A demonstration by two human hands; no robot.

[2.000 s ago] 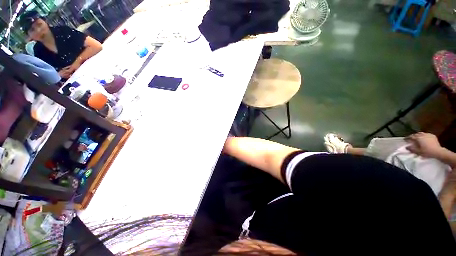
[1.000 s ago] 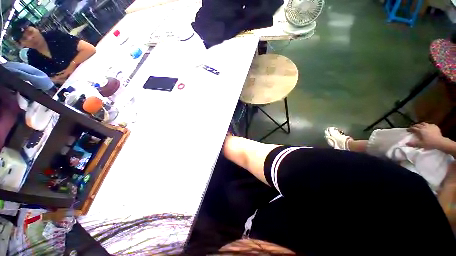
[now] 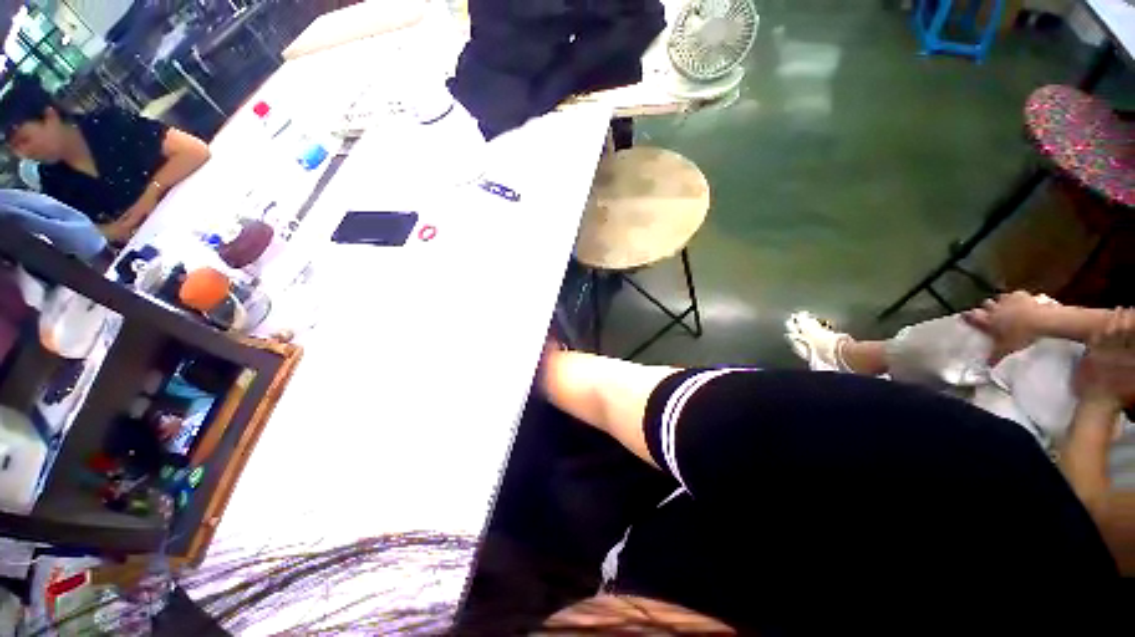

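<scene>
Neither of my hands shows as my own. A bare arm [image 3: 597, 388] comes out of a black sleeve with white stripes [image 3: 797, 460] and runs to the table edge, where its lower end is hidden. On the long white table [image 3: 373, 411] nearest in front lie a black smartphone [image 3: 375, 228], a small red ring [image 3: 427, 233] just right of it, and a small dark tool, maybe snips [image 3: 499, 189], further up. A crumpled black garment [image 3: 548, 56] lies at the far end. No hand touches these.
A dark shelf [image 3: 75, 479] with small items stands left, near an orange ball shape [image 3: 204, 289]. A fan [image 3: 713, 37], round wooden stool [image 3: 644, 205] and patterned stool [image 3: 1083, 139] are beyond. One person [image 3: 93, 162] sits across; another's hand [image 3: 1008, 326] rests on light cloth at right.
The view has shifted, so the table things sit further left. The person across now has the head lowered. At right, the other person's arms have moved and a second forearm shows.
</scene>
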